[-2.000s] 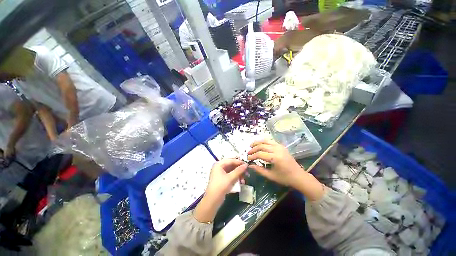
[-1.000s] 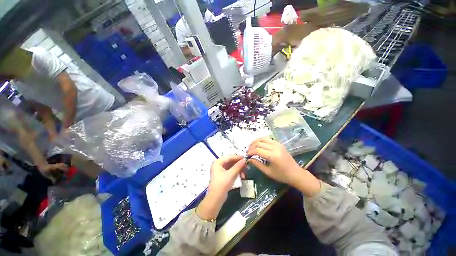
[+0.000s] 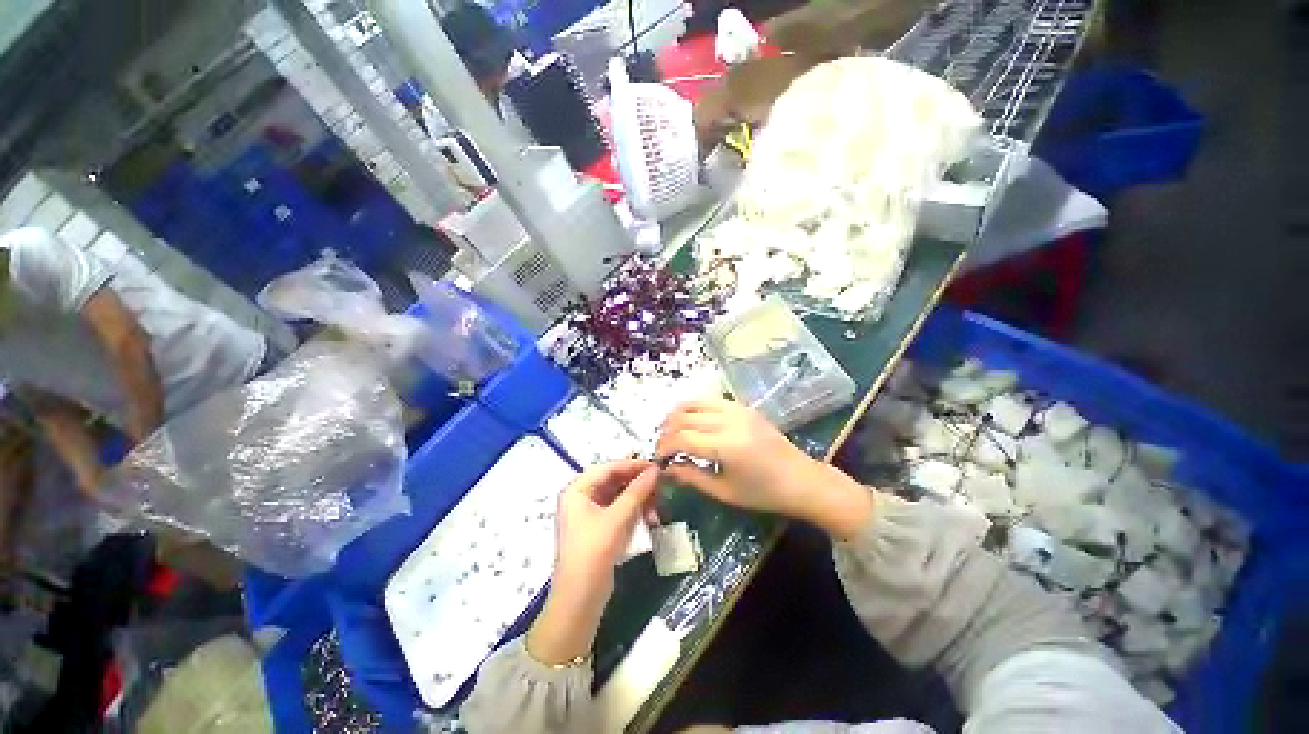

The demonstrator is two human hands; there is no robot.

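Observation:
My left hand and my right hand meet fingertip to fingertip above the bench edge. Between the fingertips is a small part with dark and pale bits, mostly hidden by the fingers; its exact kind cannot be told. A small pale squarish piece lies on the green bench just below my hands. A heap of white moulded parts lies beyond my hands, beside a tangle of dark red and black wire leads.
White parts tray at left, blue bins beside it. Clear plastic box beyond my right hand. Bagged cream pieces behind. Large blue crate of assembled units at lower right. Plastic bag and a person in white at far left.
The whole view has shifted, so the bench and hands appear further left in the picture. My hands remain together at the fingertips above the bench edge.

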